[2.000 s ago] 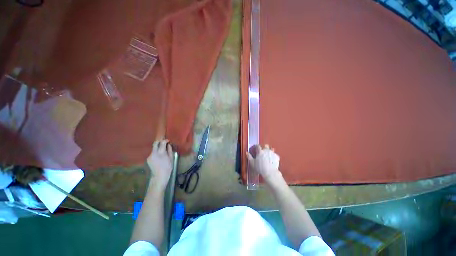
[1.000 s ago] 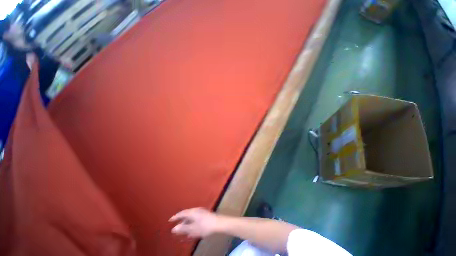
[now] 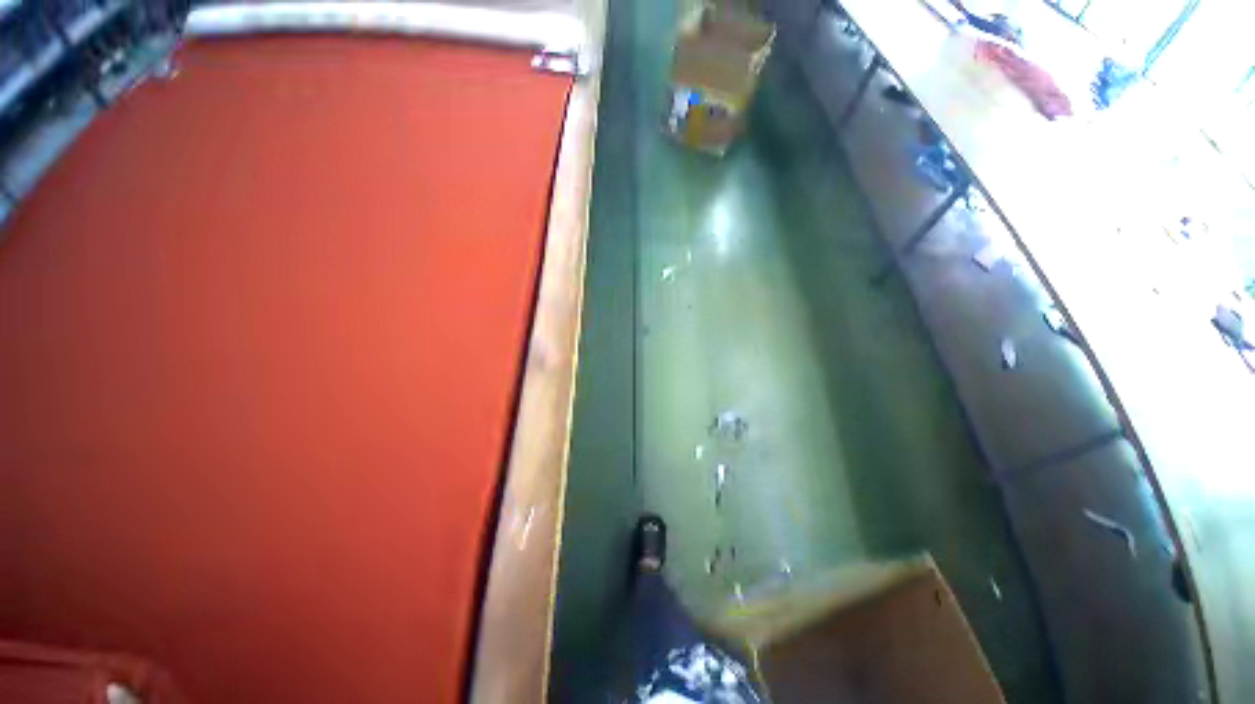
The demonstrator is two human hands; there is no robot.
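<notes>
The rust-orange fabric lay (image 3: 289,316) lies flat along the table, with a dark layered edge beside the bare table rim (image 3: 540,371). A raised, folded part of an orange ply (image 3: 55,674) shows at the bottom left. A small pale piece of a hand, apparently my left hand (image 3: 121,693), shows at that fold, cut off by the bottom edge; its grip cannot be made out. My right hand is out of the picture.
A white roll (image 3: 385,17) lies across the lay's far end, with a small metal piece (image 3: 556,61) at the corner. An open carton (image 3: 881,640) is near my foot (image 3: 650,539); another carton (image 3: 719,83) stands farther along the green floor. A pale table (image 3: 1101,234) runs along the right.
The view has turned from the scissors and straightedge, then moved along the lay to its far end. My right hand has left the picture. The near carton has shifted to the bottom.
</notes>
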